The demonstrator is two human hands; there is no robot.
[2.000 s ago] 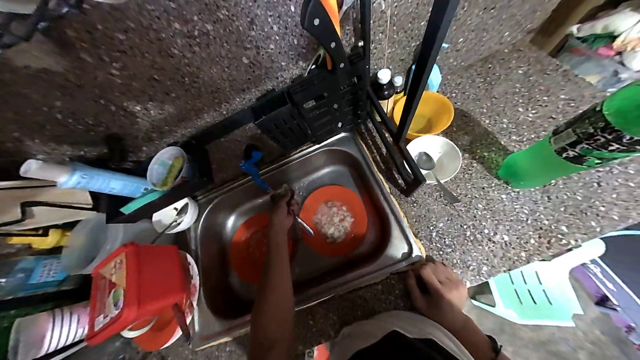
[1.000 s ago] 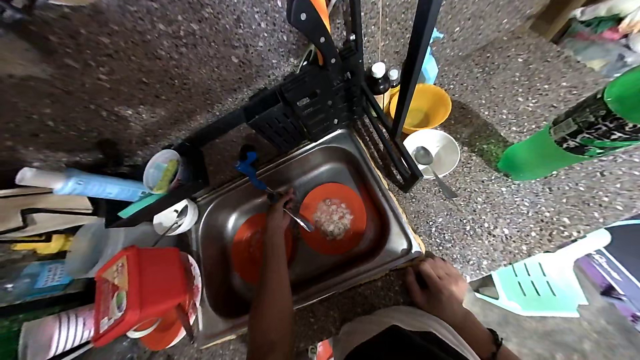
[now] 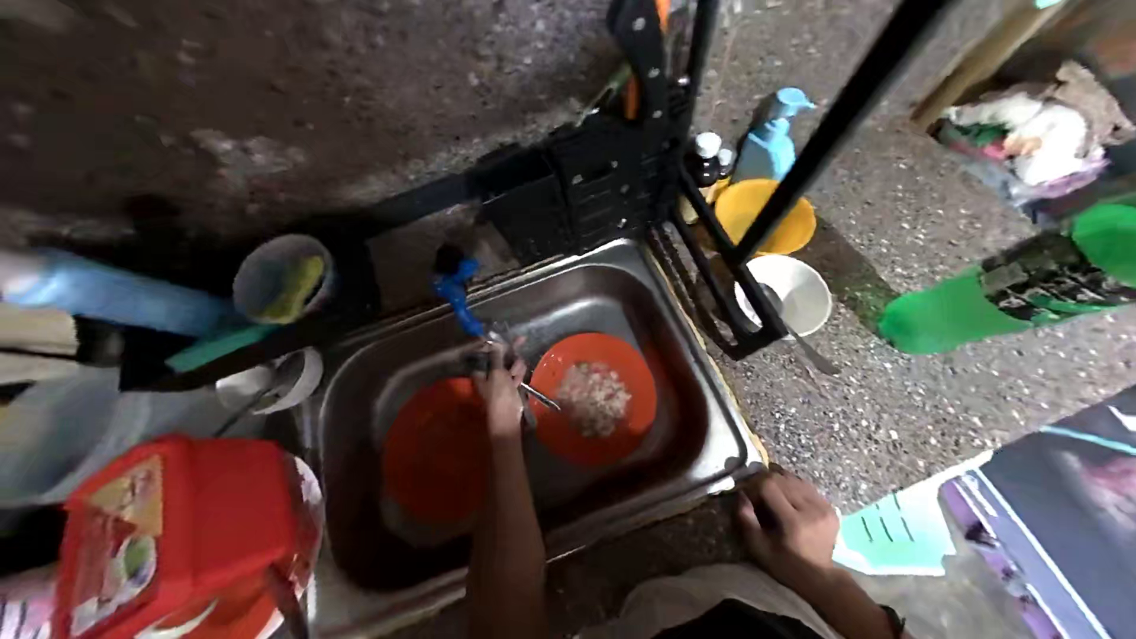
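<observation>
My left hand (image 3: 501,382) reaches over the steel sink (image 3: 621,266), closed around a metal utensil (image 3: 540,397) under the blue faucet (image 3: 457,293); the utensil's full shape cannot be made out. Below and left of that hand lies an orange plate or bowl (image 3: 435,453), partly covered by my forearm. To the right, a second orange bowl (image 3: 635,382) holds small pale food pieces (image 3: 595,399). My right hand (image 3: 790,524) rests on the counter edge at the sink's lower right corner, its fingers curled, with no object visible in it.
A black rack (image 3: 612,177) with a knife stands behind the sink. Right of it are a yellow bowl (image 3: 765,216), a white bowl with a spoon (image 3: 808,297) and a green bottle (image 3: 950,306). A red container (image 3: 222,506) and a cup with a sponge (image 3: 284,280) are on the left.
My left hand and the metal utensil have shifted and turned a little beneath the faucet. My right hand has stayed at the counter edge.
</observation>
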